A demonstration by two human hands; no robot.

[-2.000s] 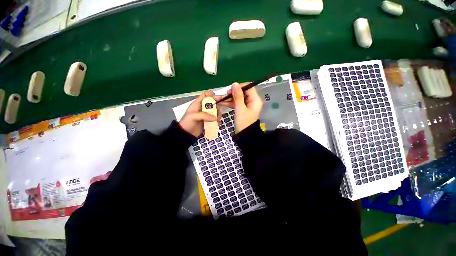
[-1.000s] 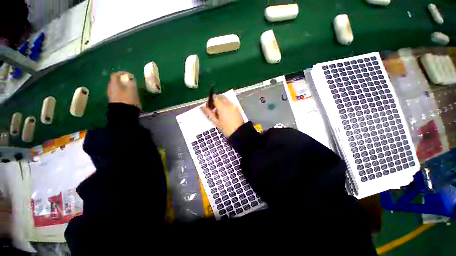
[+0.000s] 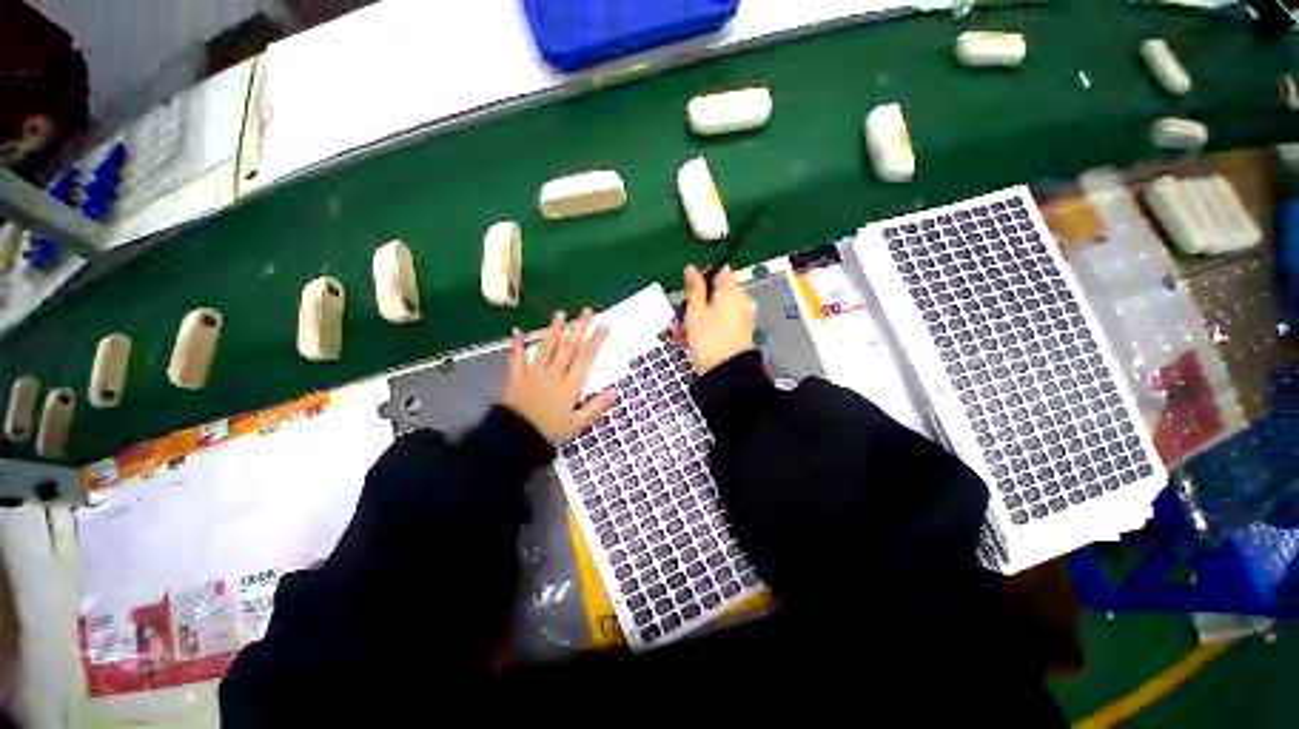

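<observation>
A white label sheet (image 3: 658,491) with a grid of dark labels lies on the grey work plate (image 3: 453,392). My left hand (image 3: 559,378) rests with its fingers spread on the sheet's upper left part and holds nothing. My right hand (image 3: 720,316) is at the sheet's upper right edge and holds dark, thin tweezers (image 3: 738,239) that point up and away over the belt edge. A tiny dark spot shows by the right fingertips; I cannot tell if it is a loose label. Cream plastic housings (image 3: 502,264) lie spaced along the green belt (image 3: 271,271).
A thick stack of label sheets (image 3: 1019,356) lies to the right. Several housings (image 3: 1204,214) sit side by side on the right bench. A blue tray (image 3: 627,29) is beyond the belt. Printed packaging (image 3: 242,513) covers the left bench. Part of a person (image 3: 43,71) shows at the upper left.
My left hand has let go of the housing on the belt and come back to the label sheet. My right hand has moved right, to the sheet's upper right edge. The view has shifted.
</observation>
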